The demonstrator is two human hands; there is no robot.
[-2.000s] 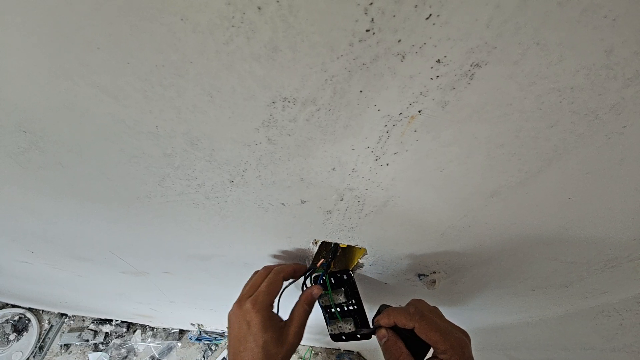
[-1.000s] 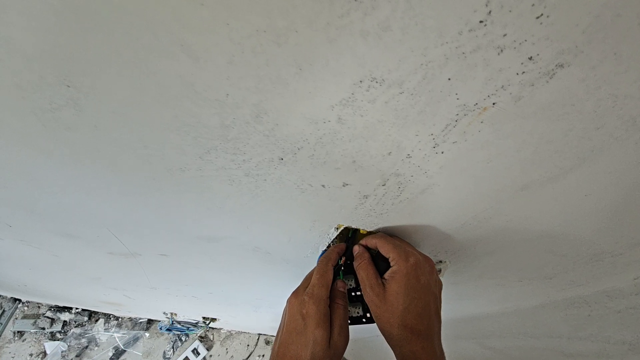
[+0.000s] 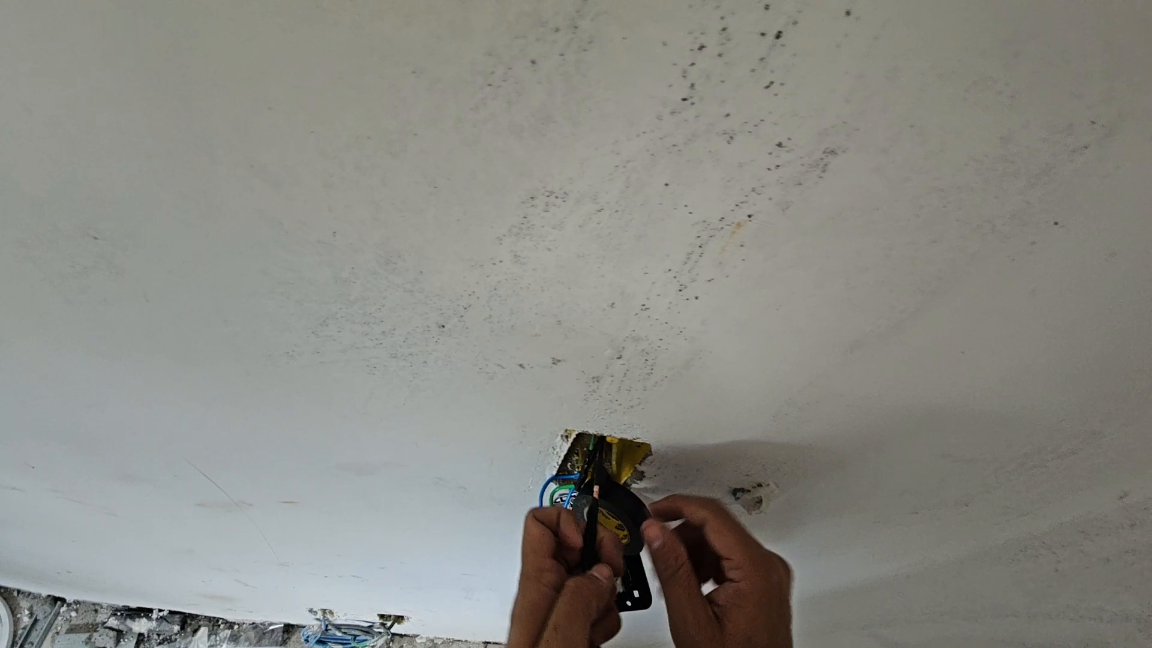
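A yellow electrical box (image 3: pixel 632 457) sits in a rough cutout in the white wall, with dark wires coming out of it. My left hand (image 3: pixel 567 576) pinches a black wire (image 3: pixel 590 531) whose bare copper tip points up. Behind that wire is a round black item with a yellow inside, which looks like a roll of electrical tape (image 3: pixel 630 515). The fingertips of my right hand (image 3: pixel 720 571) are at its right edge; whether they grip it is unclear. Blue and green wires (image 3: pixel 546 490) curve out on the left. Below, a black mounting frame (image 3: pixel 635 585) shows partly between the hands.
Dark specks mark the wall (image 3: pixel 360 270), and a small chipped hole (image 3: pixel 752 497) lies right of the box. At the bottom left, coiled blue wires (image 3: pixel 346 633) hang by the wall's lower edge, near debris on the floor (image 3: pixel 117 625).
My right hand has moved off the front of the black frame to the right. The round black item and the wire's copper tip now show. The frame sits lower, mostly hidden by my hands.
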